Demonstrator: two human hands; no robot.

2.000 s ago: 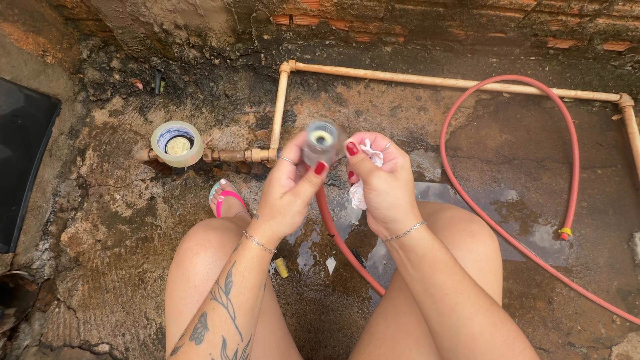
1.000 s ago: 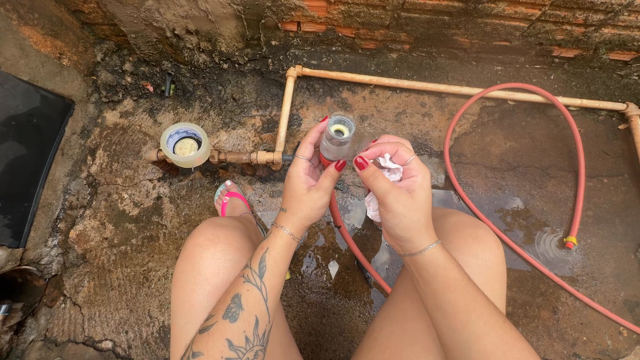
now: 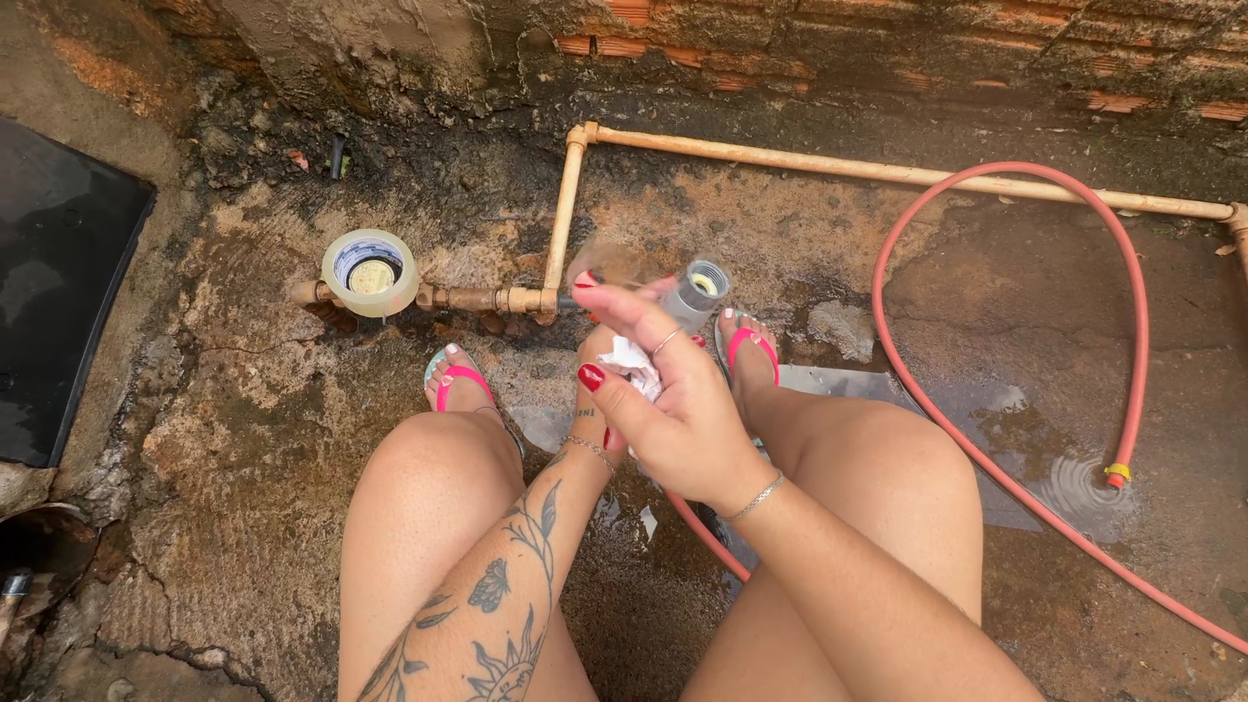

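My left hand (image 3: 606, 346) is mostly hidden behind my right; above them a grey plastic threaded pipe fitting (image 3: 694, 292) points up and right, with a pale ring inside its mouth. The fitting appears held in my left hand's fingers. My right hand (image 3: 673, 400) crosses over in front, holding a crumpled white paper or tissue (image 3: 632, 367) against the palm, its index finger raised. A blurred shape shows just behind the fingertips. A roll of clear tape (image 3: 400, 288) rests on the capped end of the brown pipe (image 3: 473, 299) at the left.
A beige pipe (image 3: 770, 156) runs along the wet concrete by the brick wall. A red hose (image 3: 880, 283) loops at the right, its end in a puddle (image 3: 1058, 487). A black panel (image 3: 58, 292) lies at the far left. My feet in pink-strapped flip-flops (image 3: 458, 380) flank my hands.
The two hands were side by side; now my right hand has crossed in front of my left. The fitting has moved right and tilts to the right.
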